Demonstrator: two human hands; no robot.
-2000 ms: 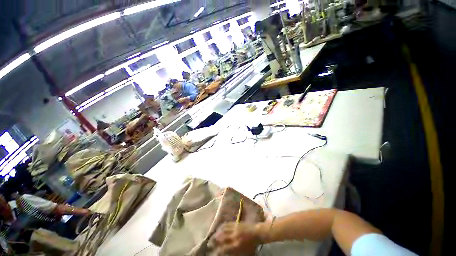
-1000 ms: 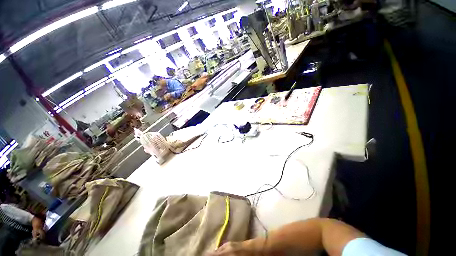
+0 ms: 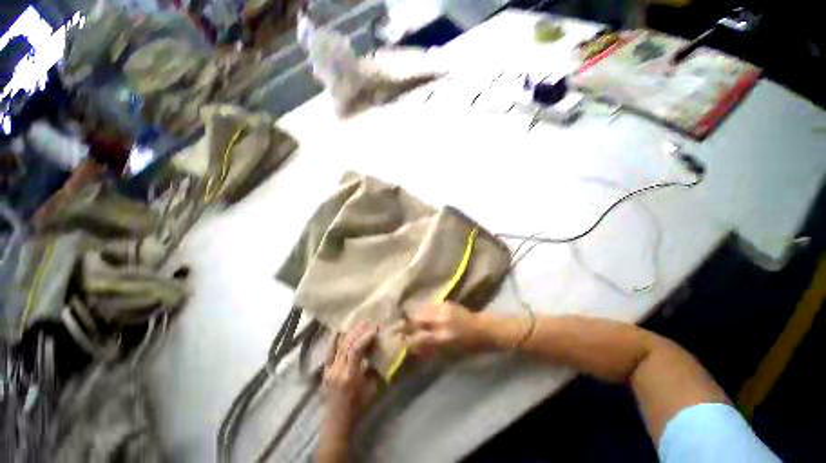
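A beige fabric bag lies bunched on the white table in front of me, with a yellow strip along its right part and long straps trailing to the lower left. My left hand is on the bag's lower edge, fingers bent on the cloth. My right hand pinches the cloth beside the yellow strip. The picture is blurred; whether a tool is in my right hand cannot be told. A thin cord runs by my right wrist.
A black lead and a thin pale cord lie on the table. Behind are a white block with a black plug, a red-edged board and a pale cloth bundle. More beige bags are heaped left.
The view has tilted down and come closer to the bag. My left hand has come into view on the cloth. The bag's lower part and straps now show.
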